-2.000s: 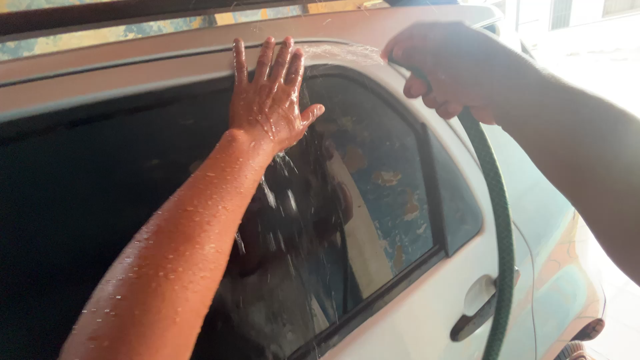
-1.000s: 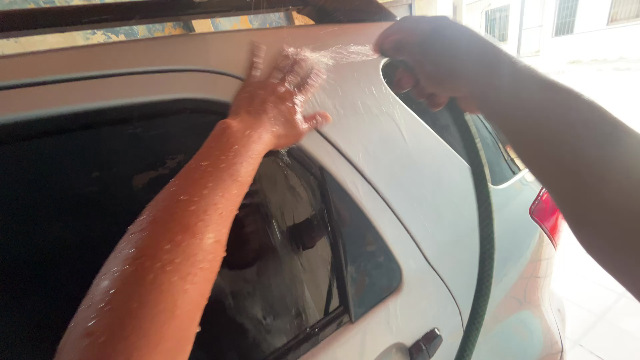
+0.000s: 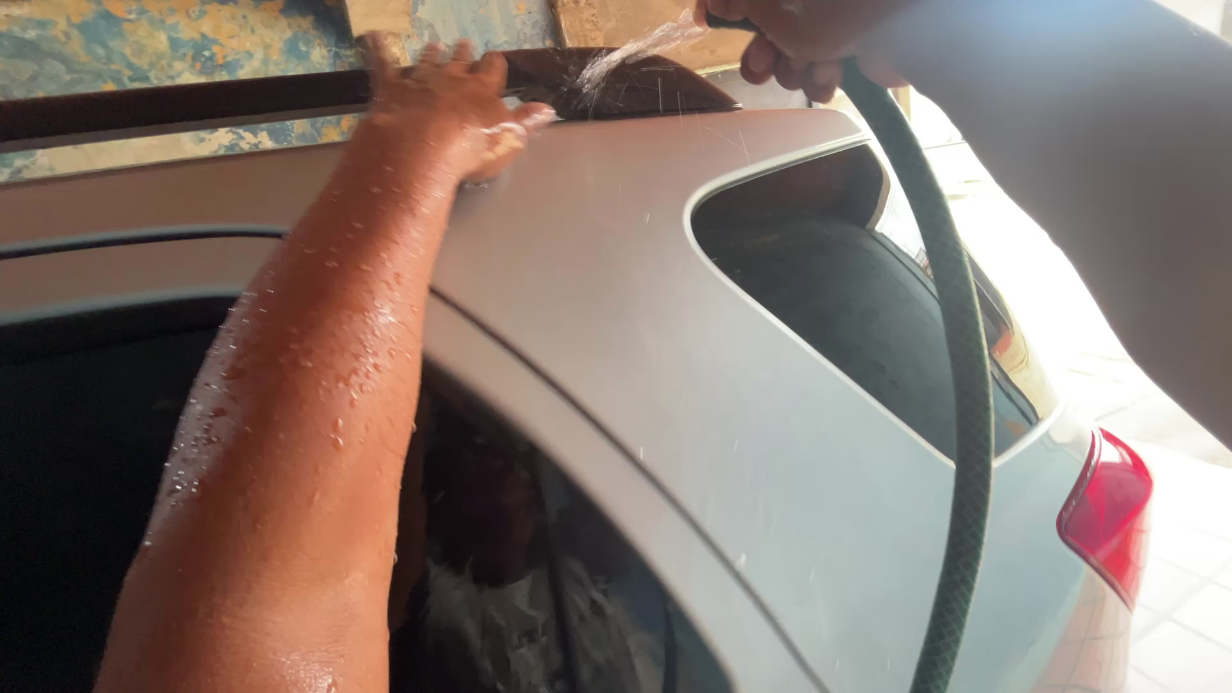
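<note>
A silver car's rear side panel [image 3: 616,289] fills the middle of the view. My left hand [image 3: 448,111], wet and with fingers spread, is at the roof edge beside the dark roof rail [image 3: 635,85]; it holds nothing. At the top right my right hand [image 3: 799,38] grips a green garden hose [image 3: 953,318], which hangs down in front of the rear quarter window [image 3: 818,260]. Water [image 3: 635,58] sprays from the hose end leftward toward the rail and my left hand. Drops cover my left forearm.
The dark side window [image 3: 520,539] of the rear door is at lower left. A red tail light [image 3: 1107,515] sits at the car's rear corner. Behind the roof stands a wall with peeling paint [image 3: 241,38]. Bright tiled ground [image 3: 1189,577] lies to the right.
My left hand has moved from the top of the door window up to the roof edge by the rail. The water now points at the rail. The view has shifted toward the car's rear.
</note>
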